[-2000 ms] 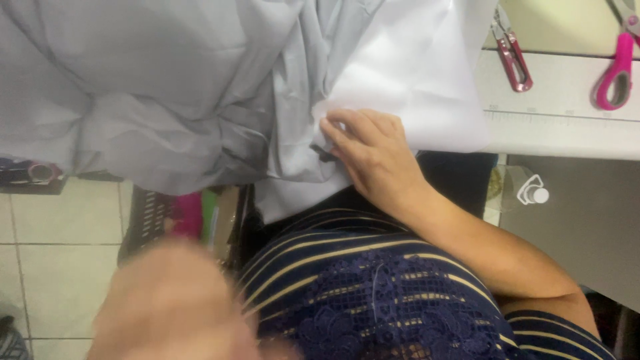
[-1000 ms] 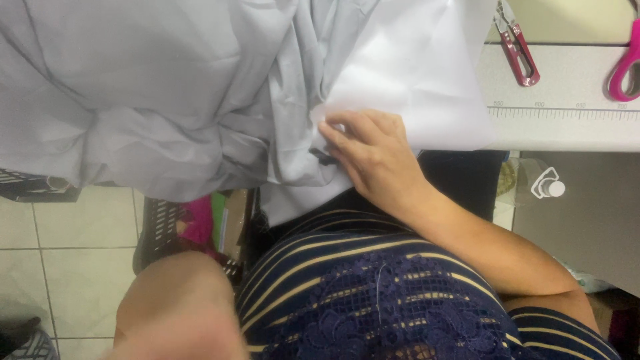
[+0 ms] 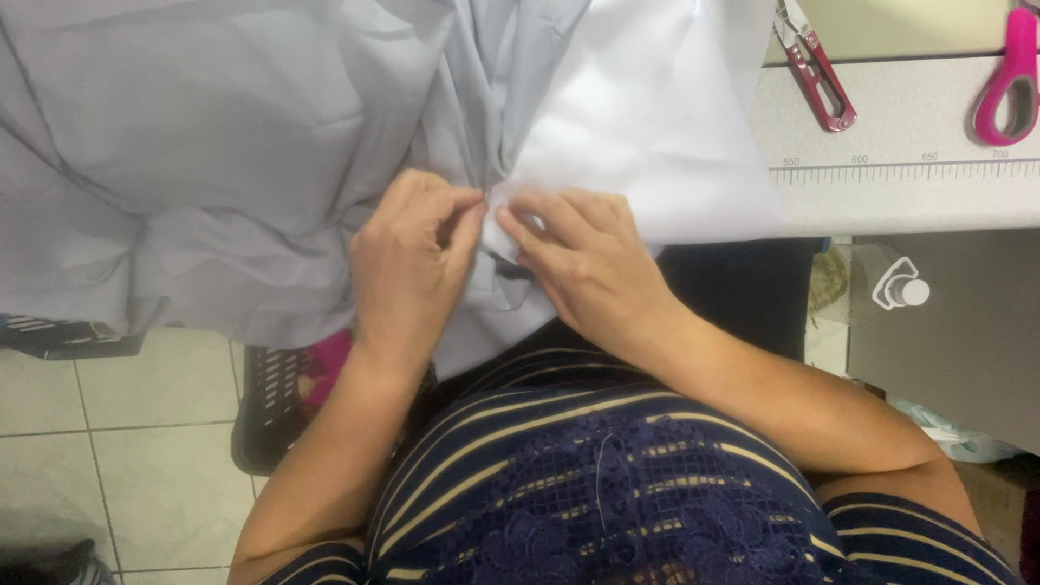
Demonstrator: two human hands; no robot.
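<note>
Pale grey fabric (image 3: 244,162) lies in folds over the table and hangs past its front edge. Near the middle of the view, my left hand (image 3: 418,252) has thumb and forefinger pinched together at a fold; a tiny thing at the fingertips is too small to name. Close beside it, my right hand (image 3: 581,260) pinches the edge of the fabric between thumb and fingers. The two sets of fingertips nearly meet. A small dark patch shows below them, partly hidden by the fabric and my right hand.
Red-handled thread snips (image 3: 821,85) and pink-handled scissors (image 3: 1007,106) lie at the upper right, above a ruler scale (image 3: 886,172) along the table edge. A dark plastic basket (image 3: 272,406) stands on the tiled floor. A clear bottle with a white cap (image 3: 914,292) is below the table edge.
My left hand has moved up from the lower left to the fabric, beside my right hand. My right hand has stayed at nearly the same spot on the fabric.
</note>
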